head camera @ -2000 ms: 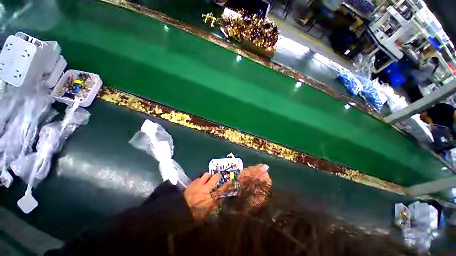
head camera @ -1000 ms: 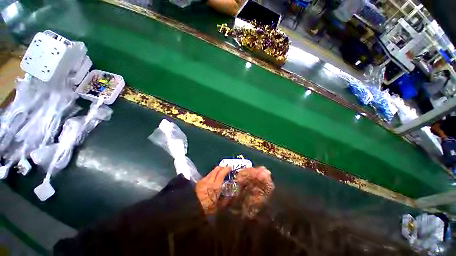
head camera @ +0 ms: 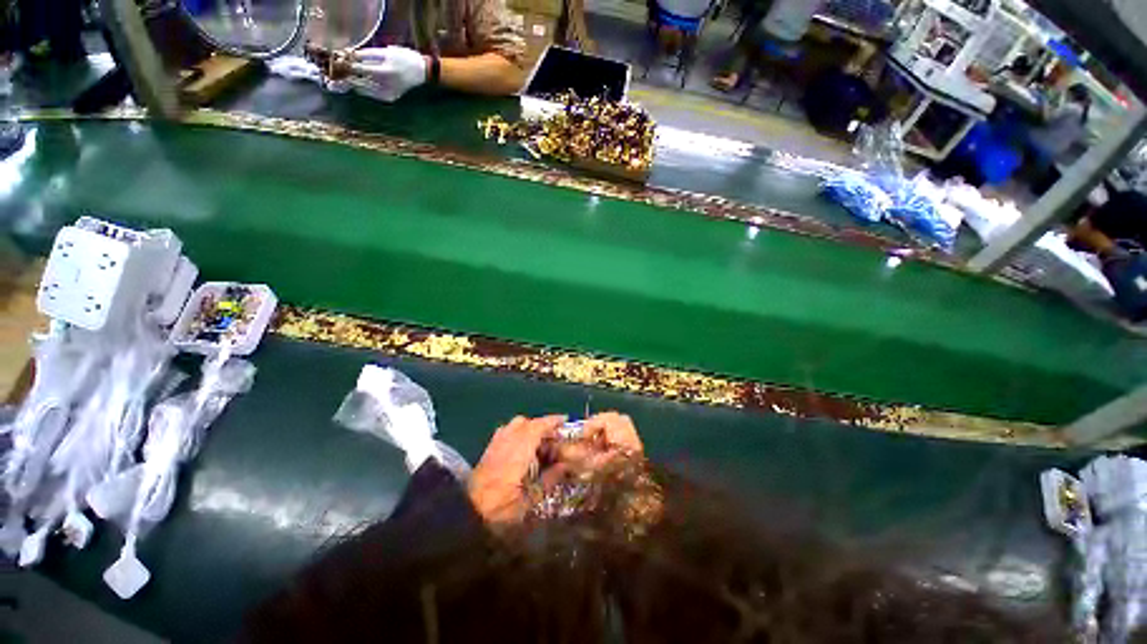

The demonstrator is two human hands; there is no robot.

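My left hand [head camera: 506, 468] and my right hand [head camera: 616, 450] are together at the lower middle, around a small white socket shell [head camera: 572, 429]. Only a sliver of the shell shows between the fingers; its inside is hidden. Dark blurred hair covers the lower part of my right hand. A bagged power cord [head camera: 400, 413] lies on the bench just left of my hands, its near end hidden by my sleeve.
Stacked white units [head camera: 113, 271] with bagged cords stand at left, beside an open shell [head camera: 224, 317]. More units [head camera: 1069, 503] lie at far right. Beyond the green conveyor [head camera: 503, 252] are a brass parts heap [head camera: 585, 132] and a coworker's gloved hands [head camera: 390, 73].
The view has tilted up, bringing the coworker's gloved hands into sight. My hands have closed over the shell, which shows less than before.
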